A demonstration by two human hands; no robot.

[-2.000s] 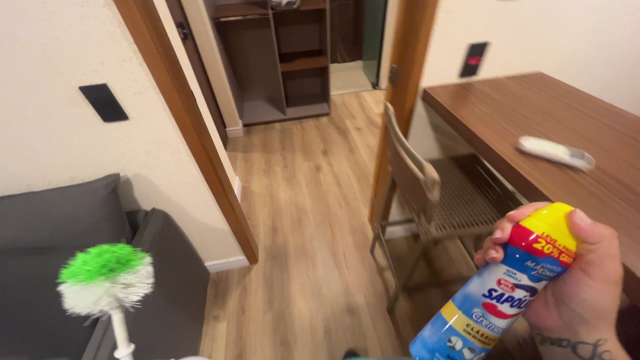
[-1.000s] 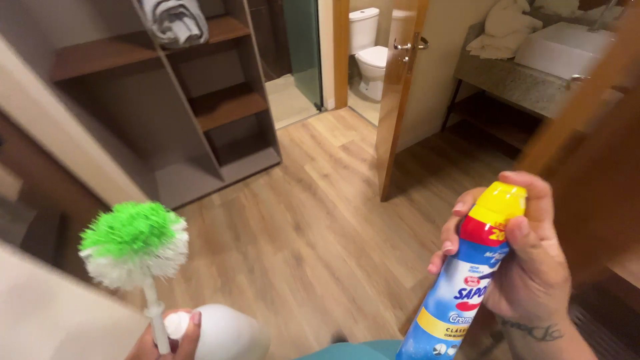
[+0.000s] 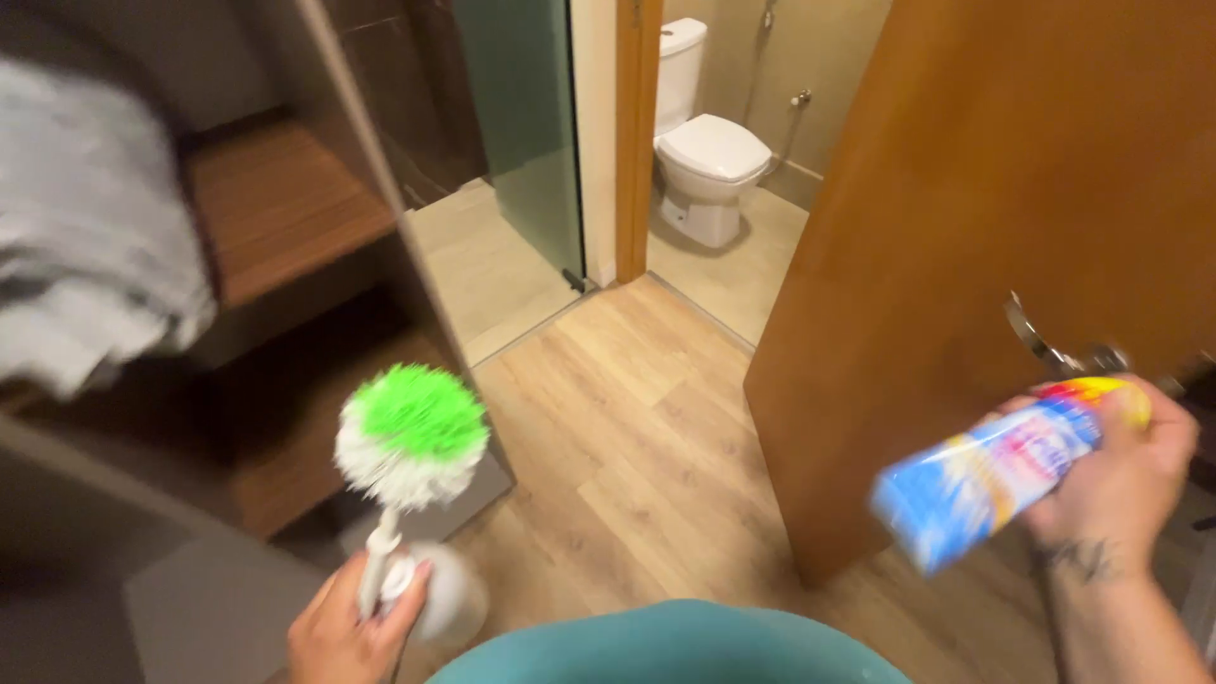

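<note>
My left hand [image 3: 347, 617] grips the white handle of a toilet brush [image 3: 413, 437] with green and white bristles, head up, and also a white rounded container [image 3: 446, 594] beside the handle. In my right hand [image 3: 1116, 475] is a blue Sapólio cleaner bottle [image 3: 988, 480] with a yellow cap, tilted with its base toward the lower left and blurred. That hand is close to the metal handle [image 3: 1040, 337] of a wooden door; whether they touch I cannot tell.
The open wooden door [image 3: 931, 237] stands on the right. Beyond the doorway is a white toilet [image 3: 712, 152]. A green-tinted glass panel [image 3: 527, 123] stands left of the door frame [image 3: 635, 142]. Shelving [image 3: 285, 214] with grey fabric [image 3: 90, 218] lines the left. Wood-look flooring [image 3: 646, 465] runs between.
The view has moved forward from the room with the chair and table to the bathroom doorway. The bottle has tipped from nearly upright to strongly slanted, and my right hand is now by the door handle.
</note>
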